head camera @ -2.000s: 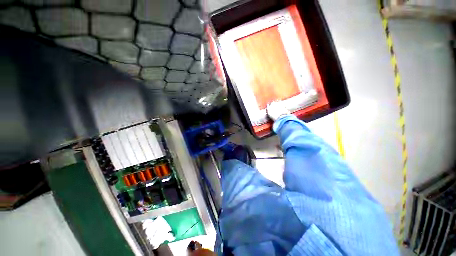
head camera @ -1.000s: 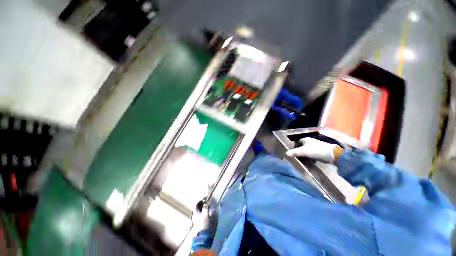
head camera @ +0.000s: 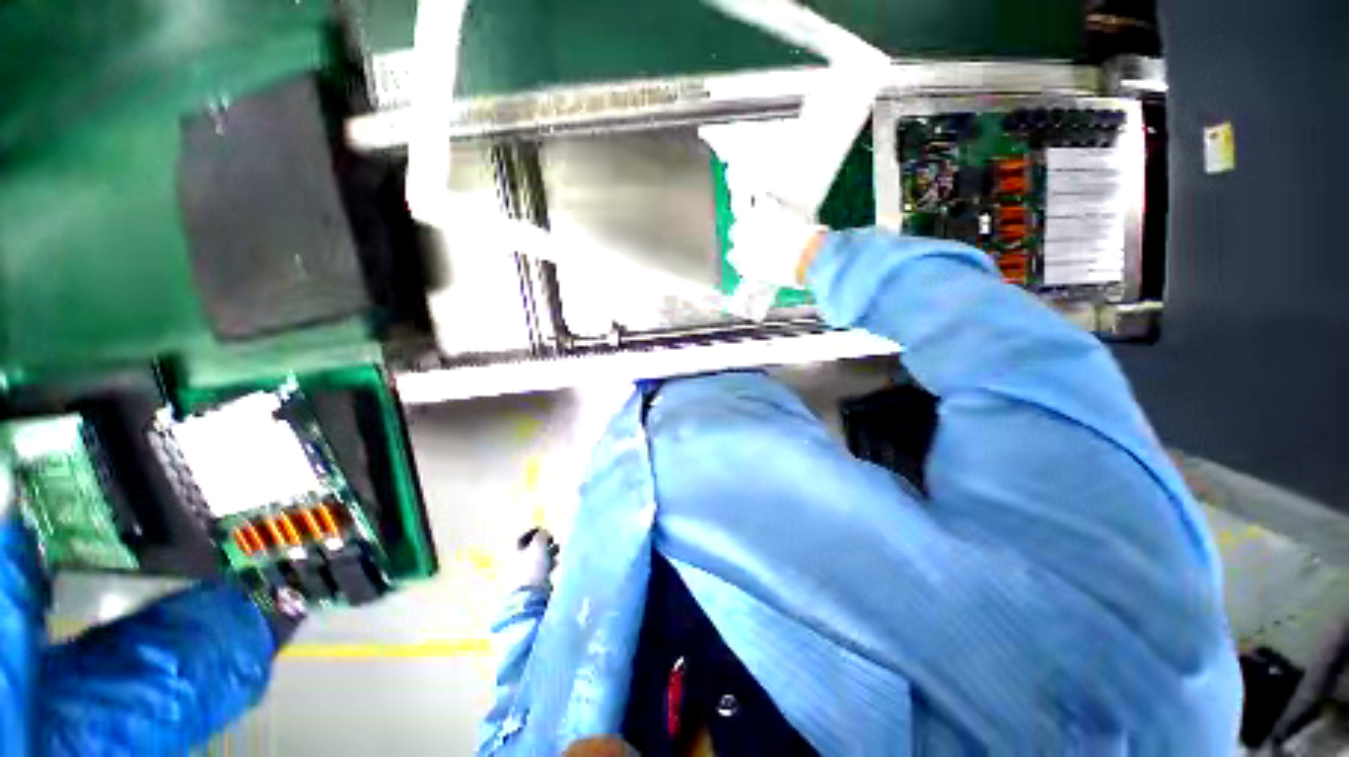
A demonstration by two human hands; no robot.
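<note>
A pale rectangular frame (head camera: 429,111), blurred, is held tilted over the conveyor rails. My right hand (head camera: 772,244), in a white glove, grips its near right part; the fingers blend into the white. My left hand (head camera: 536,562) is small and low beside my body, away from the frame, with something dark at its fingers; its grip is unclear. A populated green circuit board (head camera: 969,192) with orange coils and a white ribbed block lies in a carrier at the right end of the conveyor.
A silver rail (head camera: 666,360) runs along the conveyor's near side. At lower left, another person's blue sleeve (head camera: 163,673) reaches to a second board (head camera: 281,488) in a green tray (head camera: 414,488). A dark pad (head camera: 274,215) lies on the green bench. A dark grey machine (head camera: 1258,266) stands at right.
The view has turned from the red-orange panel and black bin to the conveyor. My right hand has brought the frame from beside the bin to over the rails. My left hand is off the rail.
</note>
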